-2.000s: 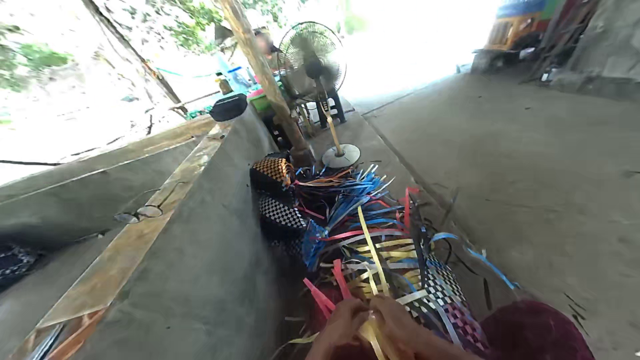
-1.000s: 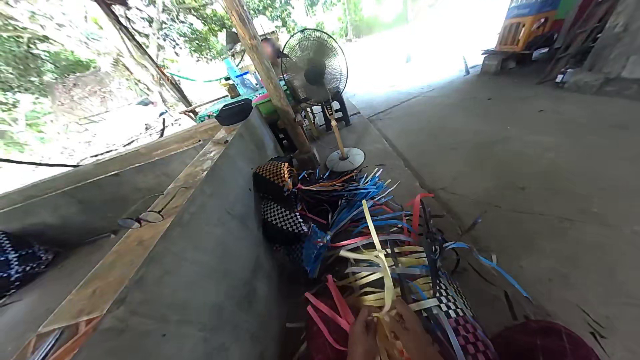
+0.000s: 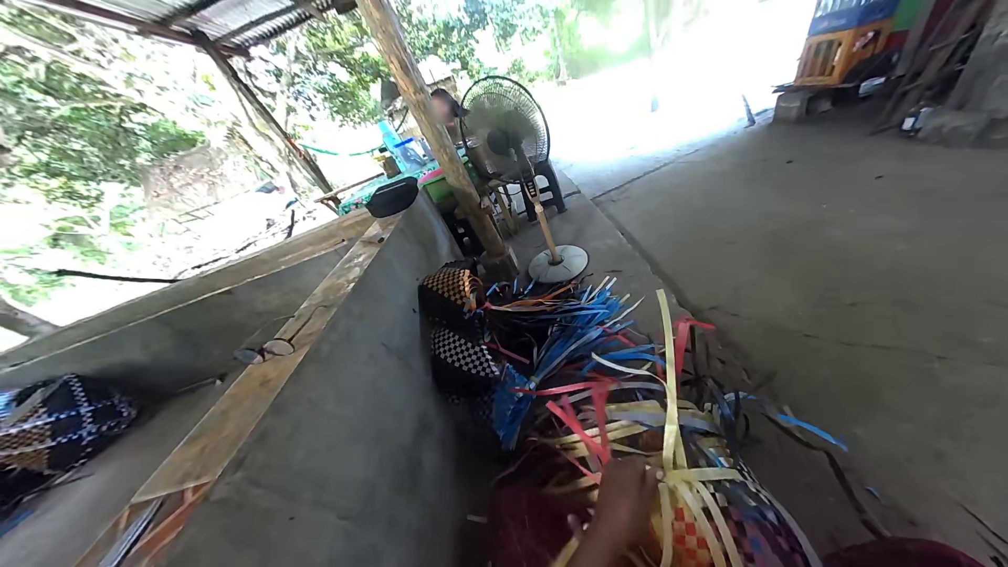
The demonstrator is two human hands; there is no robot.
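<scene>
My left hand (image 3: 622, 500) comes up from the bottom edge, its fingertips closed at a crossing of pale yellow plastic strips (image 3: 670, 386). One long strip stands upright from that crossing; others bend down over an orange, red and purple checkered weave (image 3: 697, 535). Pale fingertips show low at the left of this hand; whose they are cannot be told. My right hand is not clearly visible. Red strips (image 3: 587, 429) stick up just behind my left hand. Farther off, loose blue strips (image 3: 579, 323) spread beside woven pieces in black and white (image 3: 465, 354) and black and orange (image 3: 449, 287).
A grey concrete wall (image 3: 339, 402) with a wooden top runs along the left; eyeglasses (image 3: 266, 351) lie on it. A pedestal fan (image 3: 505, 134) stands by a wooden post (image 3: 429, 110). Someone's partly hidden head (image 3: 445, 106) is behind the post. Another woven piece (image 3: 63, 429) lies far left.
Two hands were together at the strips earlier; now only one shows plainly there. The upright yellow strip is straighter than a second ago. The view has tilted upward.
</scene>
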